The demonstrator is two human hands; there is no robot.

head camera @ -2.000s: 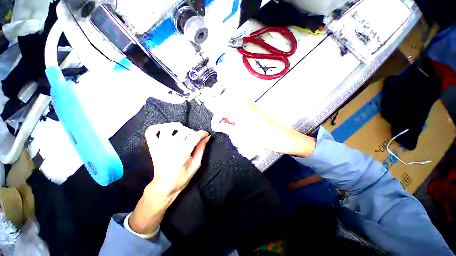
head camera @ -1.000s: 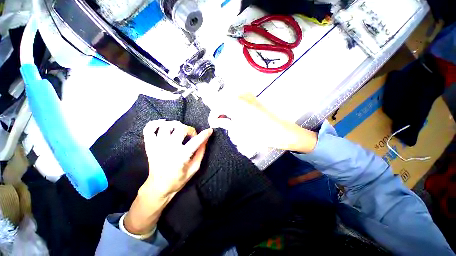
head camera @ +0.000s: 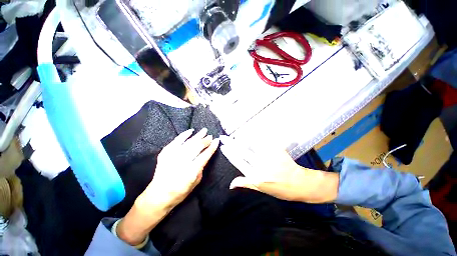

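Observation:
A large black cloth (head camera: pixel 150 125) lies over the table edge and my lap, its upper edge under the needle area (head camera: pixel 203 100) of the sewing machine. My left hand (head camera: pixel 183 167) lies on the cloth below the needle, fingertips pointing at it, palm down. My right hand (head camera: pixel 265 167) lies on the cloth's right edge, fingers pointing up-left, thumb apart below. The two hands' fingertips nearly meet. Whether either pinches a fold of cloth is hidden.
Red-handled scissors (head camera: pixel 283 59) lie right of the needle. A blue and white curved tube (head camera: pixel 80 145) stands at the left. A cardboard box (head camera: pixel 351 142) with black cloth (head camera: pixel 411 120) is below the table's right edge.
My right hand has moved back from beside the needle, down and right onto the cloth. My left hand's fingers have straightened out flatter. The view has shifted slightly.

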